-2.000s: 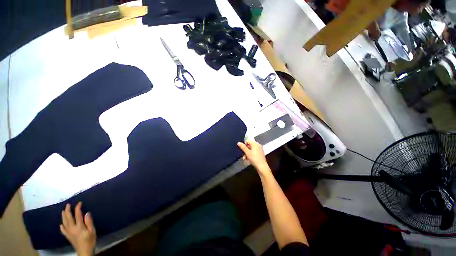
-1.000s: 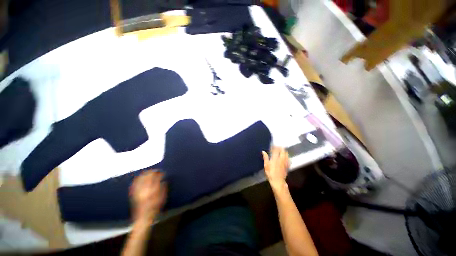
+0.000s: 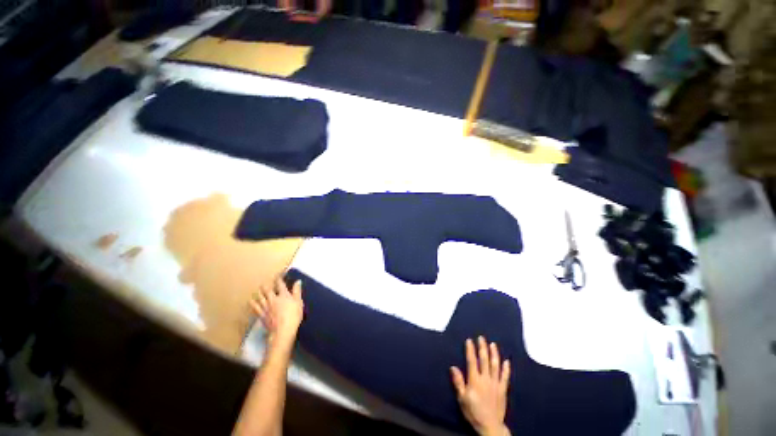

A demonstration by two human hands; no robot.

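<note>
The near stack of cut panels [image 3: 400, 349], dark navy, lies along the table's near edge with its rounded tab pointing away from me. My left hand [image 3: 279, 308] rests at its left end, fingers spread, fingertips at the cloth's edge. My right hand [image 3: 483, 385] lies flat on the panel below the tab, fingers a little apart, gripping nothing. The far stack of cut panels [image 3: 417, 220] lies mid-table with its tab pointing toward me. Neither hand touches it.
A folded cloth bundle [image 3: 234, 125] lies far left. Fabric shears [image 3: 571, 264] lie right of the far stack, beside a shiny black heap [image 3: 651, 260]. A wooden ruler [image 3: 482, 85] and mottled bar [image 3: 504, 134] lie by dark spread fabric [image 3: 383, 72]. Brown board [image 3: 217, 255] shows at left.
The view has swung left, bringing in the folded bundle and far cloth. My left hand has moved to the near stack's left end; my right hand has moved from its right end onto its body.
</note>
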